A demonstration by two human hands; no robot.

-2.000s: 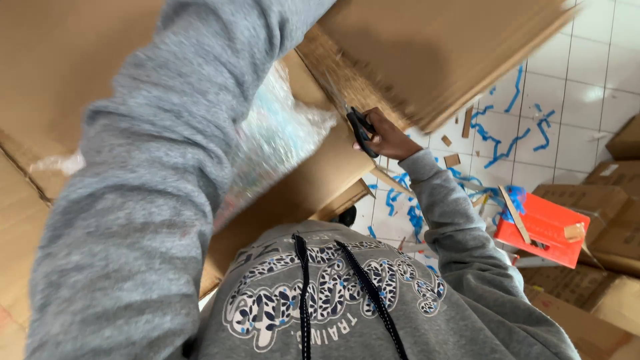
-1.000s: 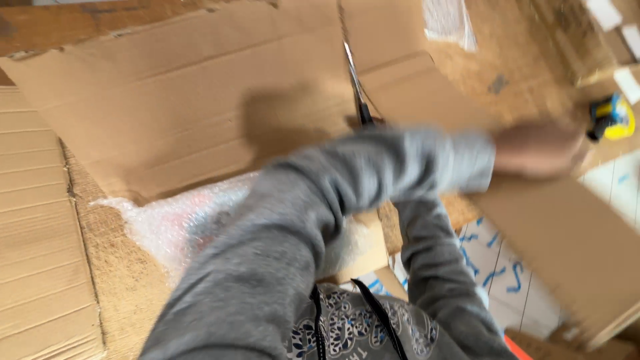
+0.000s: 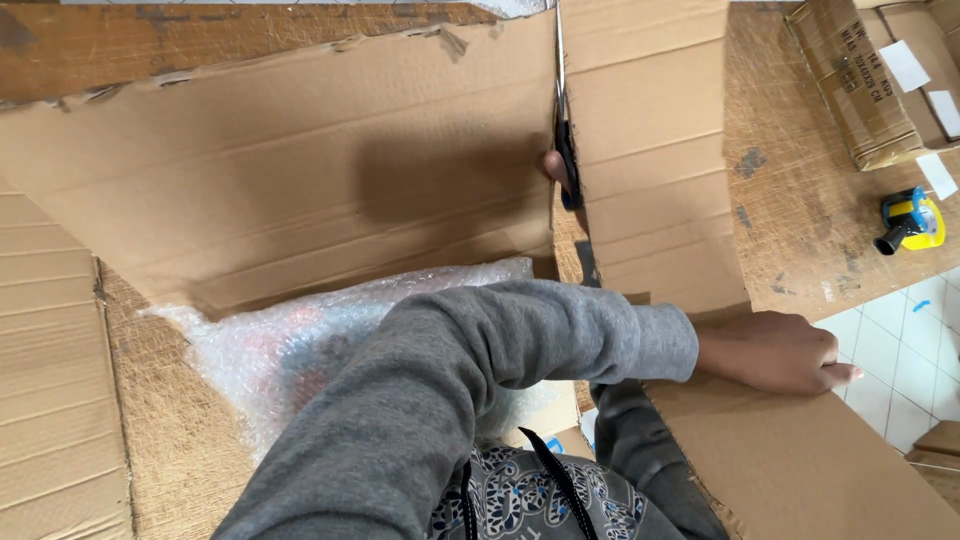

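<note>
My right hand (image 3: 556,166), mostly hidden under the cardboard, grips the black handles of a pair of scissors (image 3: 568,150). The long blades point away from me along a slit between a wide corrugated cardboard sheet (image 3: 300,150) on the left and a long cardboard strip (image 3: 660,172) on the right. My left arm crosses over in front of me, and my left hand (image 3: 780,352) is closed on the strip's outer edge, fingers partly hidden. A bubble-wrapped bundle (image 3: 300,360) with reddish and bluish contents lies partly under my left forearm, against the wide sheet.
The worn wooden table (image 3: 795,217) shows beyond the strip. A tape roll in a blue and yellow dispenser (image 3: 913,219) sits near its right edge, below an open cardboard box (image 3: 862,90) with white labels. More cardboard (image 3: 52,360) lies at the left. White floor tiles (image 3: 892,337) show at right.
My left arm has swung across to the right, and its hand has come to hold the strip. The scissors now lie between wide sheet and strip. The view has moved greatly.
</note>
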